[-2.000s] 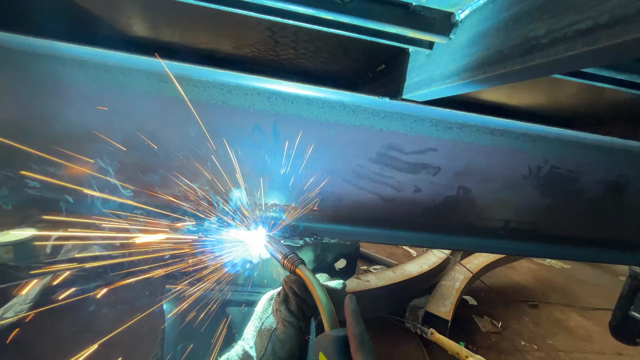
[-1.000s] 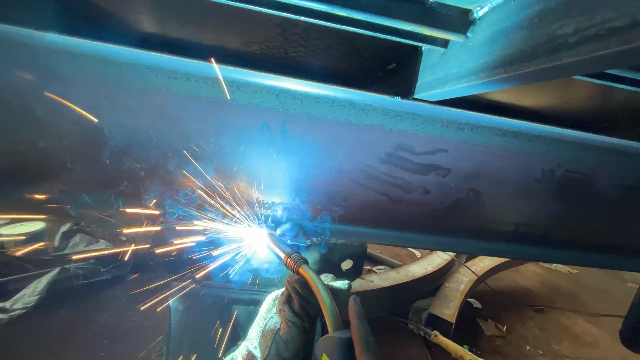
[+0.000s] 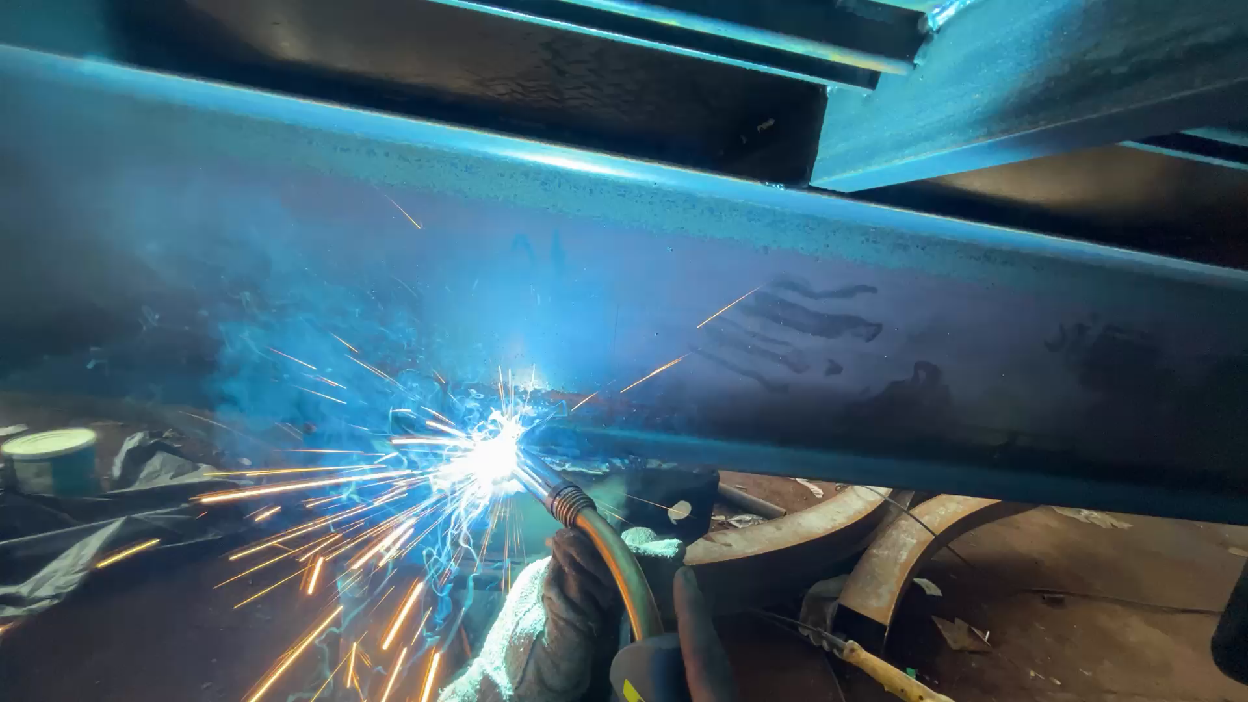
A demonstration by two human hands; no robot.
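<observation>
A welding torch point(image 3: 624, 565) with a curved neck points up and left, its tip in a bright arc at the lower edge of a long steel beam point(image 3: 682, 292). My left hand point(image 3: 575, 604), in a light and dark work glove, is closed at the torch neck just behind the nozzle. Of my right hand point(image 3: 700, 639), mainly one dark gloved finger shows, lying along the torch handle; the rest is below the frame. Glare and sparks hide the weld spot and the nozzle's end. Dark smudges mark the beam's face.
A steel crosspiece point(image 3: 955, 107) meets the beam at the upper right. Curved metal pieces point(image 3: 916, 556) lie below, near a tool with a pale yellowish handle point(image 3: 887, 673). A lidded bucket point(image 3: 49, 458) and dark sheeting point(image 3: 68, 556) are at left. Sparks fly left and downward.
The spray of sparks is narrower above the arc than two seconds ago, and bluish smoke now spreads to its left. Both hands and the torch have stayed in about the same place.
</observation>
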